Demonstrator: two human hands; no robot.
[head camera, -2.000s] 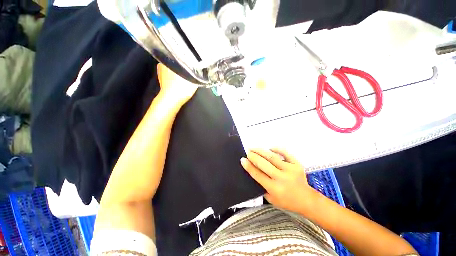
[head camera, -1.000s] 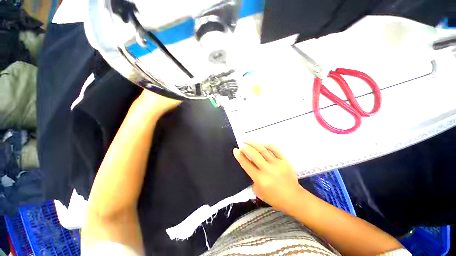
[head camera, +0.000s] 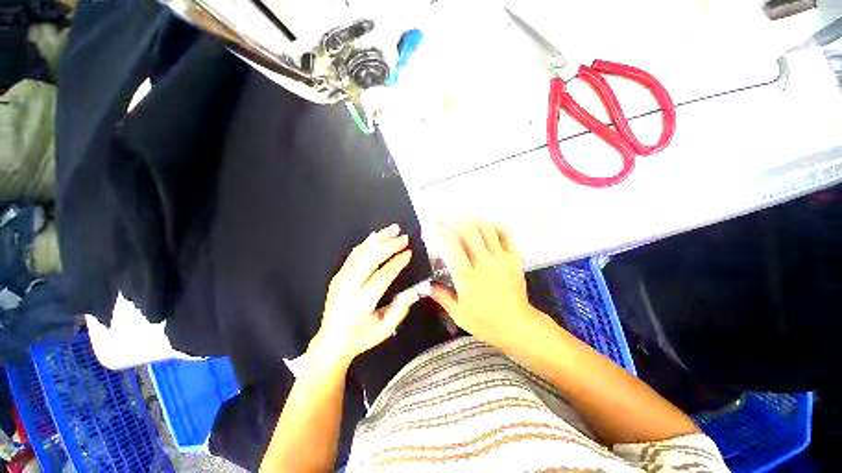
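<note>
A black fabric panel (head camera: 305, 175) covers the left of the white machine table and hangs over its front edge toward the lap. Its right edge runs up to the needle area under the sewing machine head (head camera: 355, 65). My left hand (head camera: 365, 296) lies on the panel near the table's front, thumb and fingers at its right edge. My right hand (head camera: 485, 277) is just right of it, thumb and fingers pinching the same edge. The two thumbs nearly meet. The needle tip itself cannot be made out.
Scissors with red handles (head camera: 637, 148) lie on the white table (head camera: 499, 203) right of the needle. A small blue part (head camera: 404, 54) is beside the needle. Blue crates (head camera: 92, 406) stand below at left and right. Dark cloth (head camera: 729, 286) lies at the lower right.
My left hand has come back from beside the machine head to the panel's near edge, beside my right hand. The panel's frayed white near edge no longer shows. The view has shifted.
</note>
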